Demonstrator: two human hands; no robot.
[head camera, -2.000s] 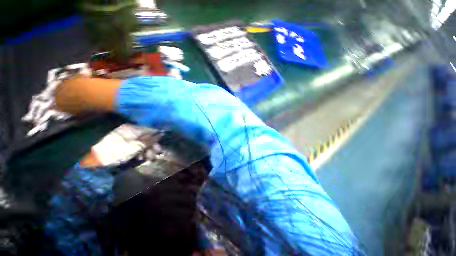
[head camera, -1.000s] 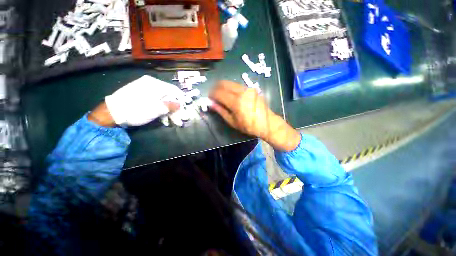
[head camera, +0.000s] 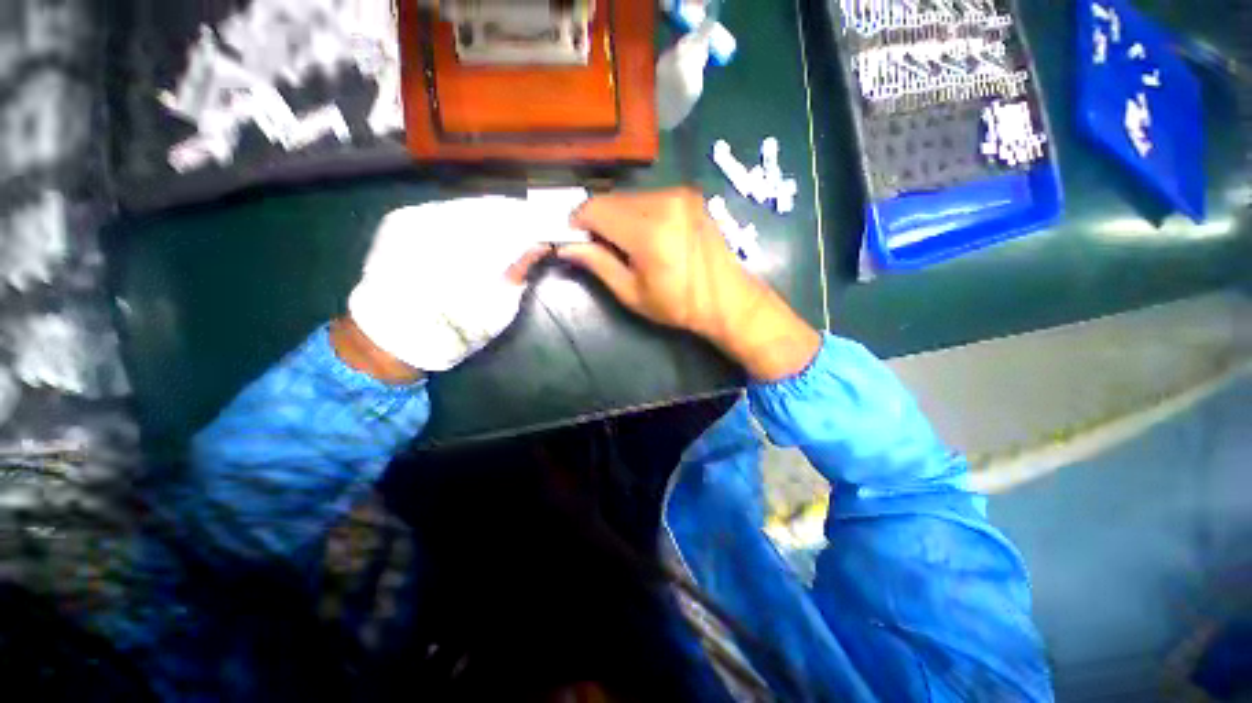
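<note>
My left hand (head camera: 446, 275), in a white glove with bare fingertips, and my bare right hand (head camera: 666, 261) meet at the centre, just in front of the press base. Between their fingertips they hold small white plastic housings (head camera: 560, 220); how many is hidden by the fingers. A few small white inserts (head camera: 758, 176) lie on the mat to the right of my right hand. The orange press base plate (head camera: 533, 148) with its pale metal fixture (head camera: 522, 30) stands just beyond my hands.
A dark tray (head camera: 151, 162) of heaped housings is at the upper left. A squeeze bottle (head camera: 681, 76) stands right of the press. A black pocket tray (head camera: 927, 151) in a blue bin (head camera: 968, 220) and a shallow blue tray (head camera: 1167, 137) are farther right.
My hands have come together and moved closer to the press. The loose white pieces that lay between them on the mat no longer show there. The view has shifted slightly.
</note>
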